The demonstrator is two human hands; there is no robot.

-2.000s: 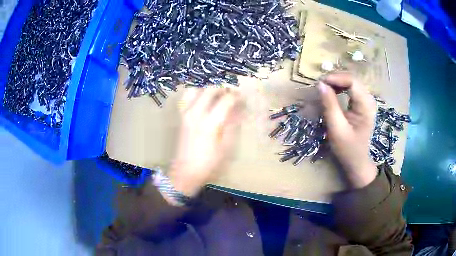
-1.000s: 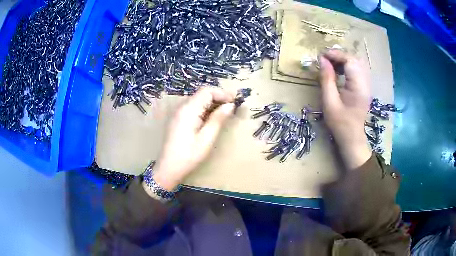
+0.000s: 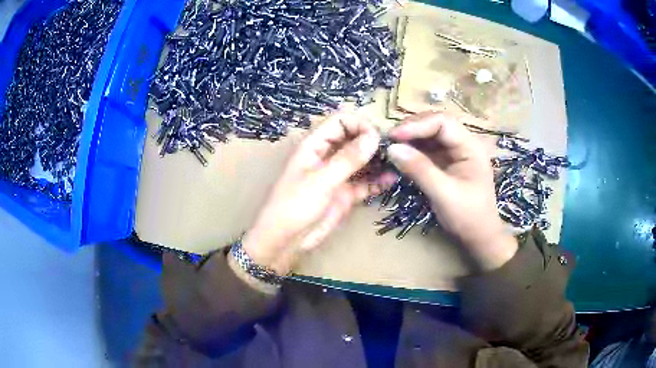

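Observation:
My left hand [image 3: 316,187] and my right hand [image 3: 449,180] meet at the fingertips above the centre pile of parts [image 3: 406,212]. A small dark part [image 3: 384,147] shows between the fingertips, mostly hidden by them. My left fingers are closed on it. My right thumb and index finger are pinched close to it; whether they hold a stick is too small to tell. Brown cardboard squares [image 3: 467,79] lie beyond my right hand, with white blobs [image 3: 484,75] and pale thin sticks [image 3: 467,47] on them.
The main pile of parts [image 3: 273,65] covers the top left of the cardboard sheet [image 3: 208,208]. The right-hand pile [image 3: 525,183] lies beside my right wrist. A blue bin [image 3: 115,136] full of dark parts stands at left. The green bench top [image 3: 608,187] shows at right. A white round object [image 3: 530,8] is at the top edge.
My left hand has moved right with the small part. My right hand has come down and left from the cardboard squares to meet it, uncovering the blobs.

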